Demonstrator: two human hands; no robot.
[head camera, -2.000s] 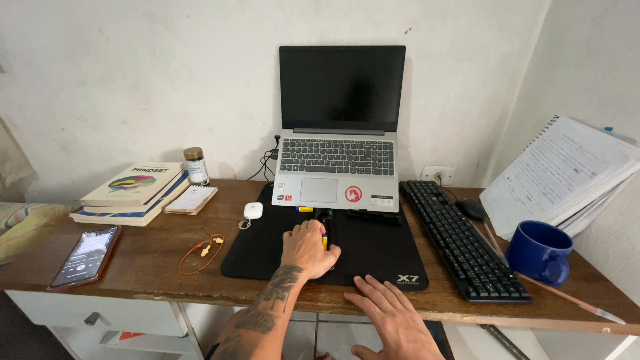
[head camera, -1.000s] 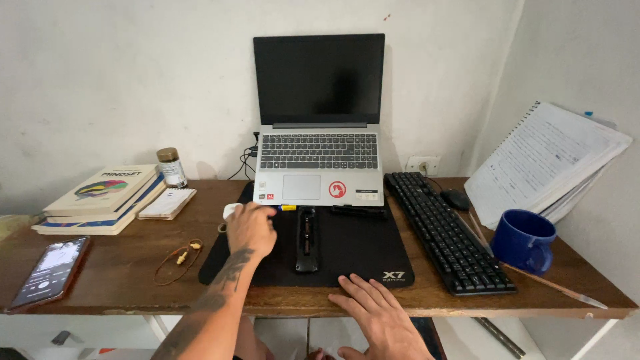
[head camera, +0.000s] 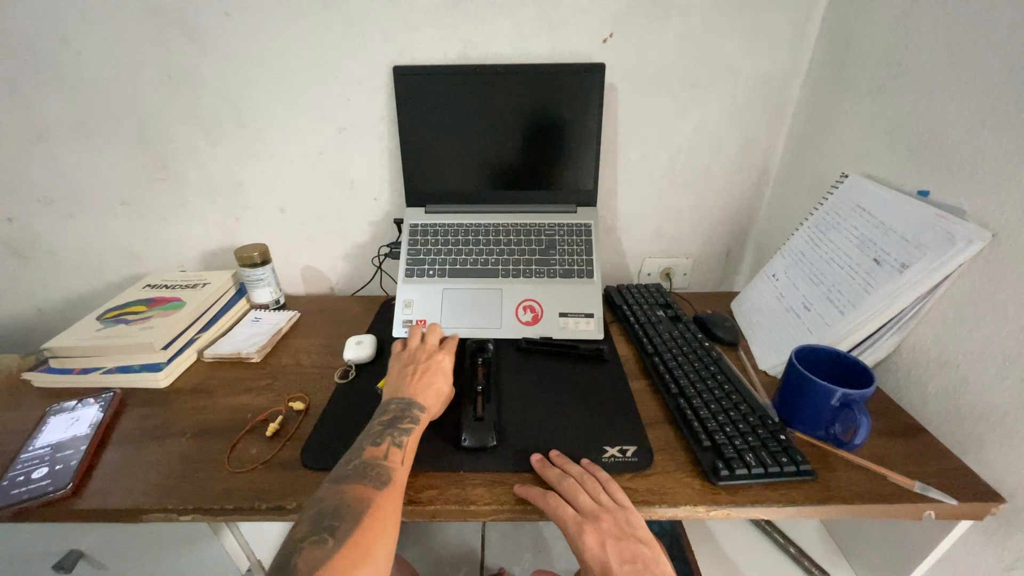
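My left hand (head camera: 420, 370) reaches over the left part of the black mouse pad (head camera: 552, 416), its fingertips at the front edge of the silver laptop (head camera: 496, 268). A small yellow piece (head camera: 381, 384) shows beside it; what the fingers hold, if anything, is hidden. Just right of this hand, a long black plastic object with an open channel (head camera: 480, 396) lies lengthwise on the pad. Another slim black piece (head camera: 563, 349) lies by the laptop's front right. My right hand (head camera: 588, 508) rests with fingers spread at the table's front edge, holding nothing.
Books (head camera: 144, 320), a small notepad (head camera: 251, 334), a jar (head camera: 260, 276), a phone (head camera: 60, 448), corded earplugs (head camera: 274, 424) and a white earbud case (head camera: 360, 349) are at left. A black keyboard (head camera: 704, 384), mouse (head camera: 717, 328), blue mug (head camera: 824, 392), brush (head camera: 872, 466) and spiral notebook (head camera: 856, 264) stand right.
My left hand has moved off the black channelled object, first toward the white case, and is now between the two. My right hand has stayed at the table edge.
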